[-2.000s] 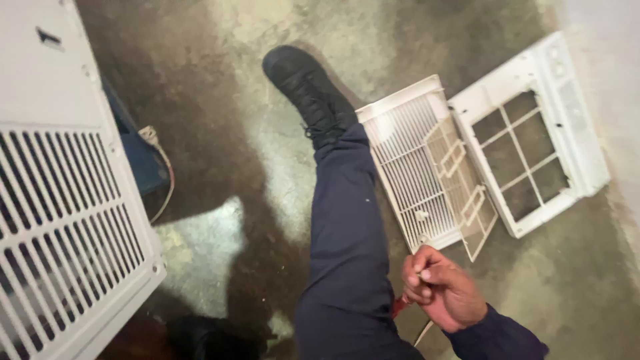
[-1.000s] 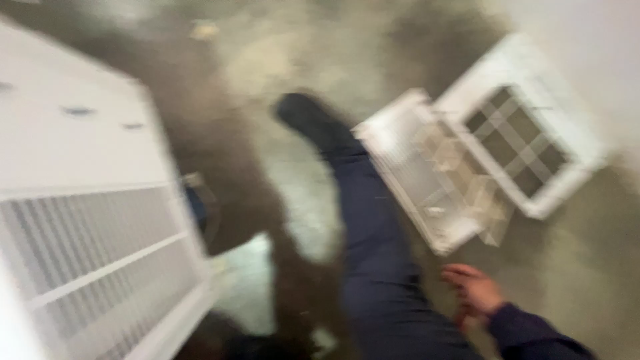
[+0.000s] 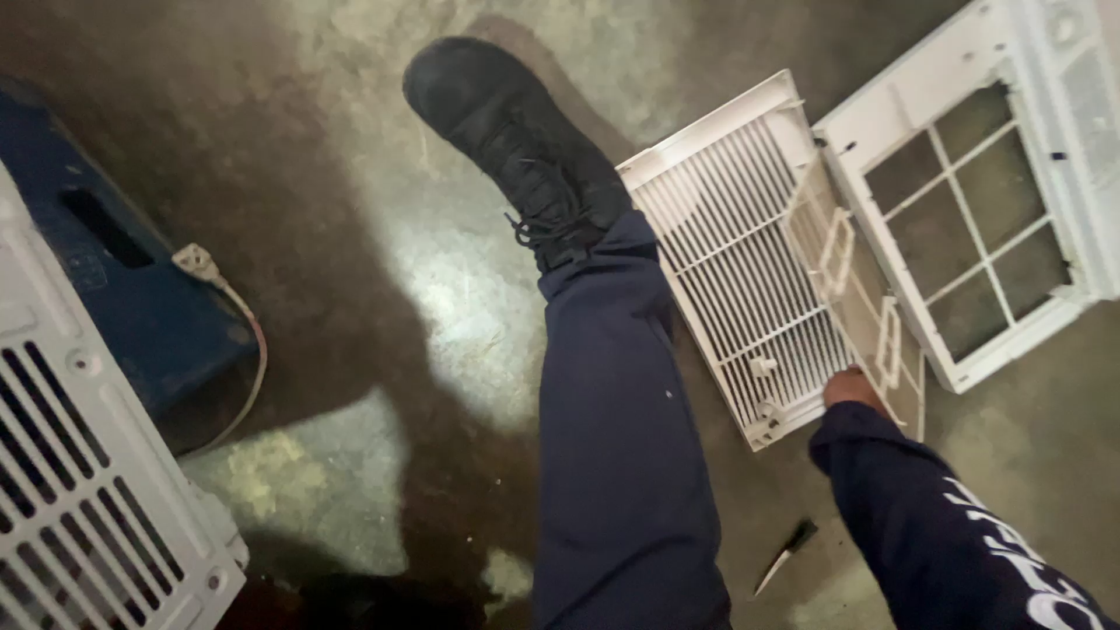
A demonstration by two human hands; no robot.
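Observation:
My right hand [image 3: 850, 390] reaches over the lower end of a white louvered plastic grille [image 3: 744, 254]. Its fingers are hidden beneath a translucent filter panel [image 3: 862, 306] that leans on the grille's right side, so what they touch cannot be seen. A white plastic frame with a crossbarred opening [image 3: 910, 127] lies at the right, against the grille's upper right edge. Below the grille, a small knife-like tool with a dark handle [image 3: 785, 556] rests on the floor. My left hand is out of view.
My leg in dark trousers and a black shoe [image 3: 525, 149] stretches across the middle. At the left stand a slotted white metal housing [image 3: 105, 446] and a blue case [image 3: 131, 324] with a cord and plug [image 3: 198, 261] beside it. The floor [image 3: 455, 306] is stained concrete.
My right hand has moved up from below the grille to its lower end, under the filter panel. The white housing shows less at the left as the view has shifted.

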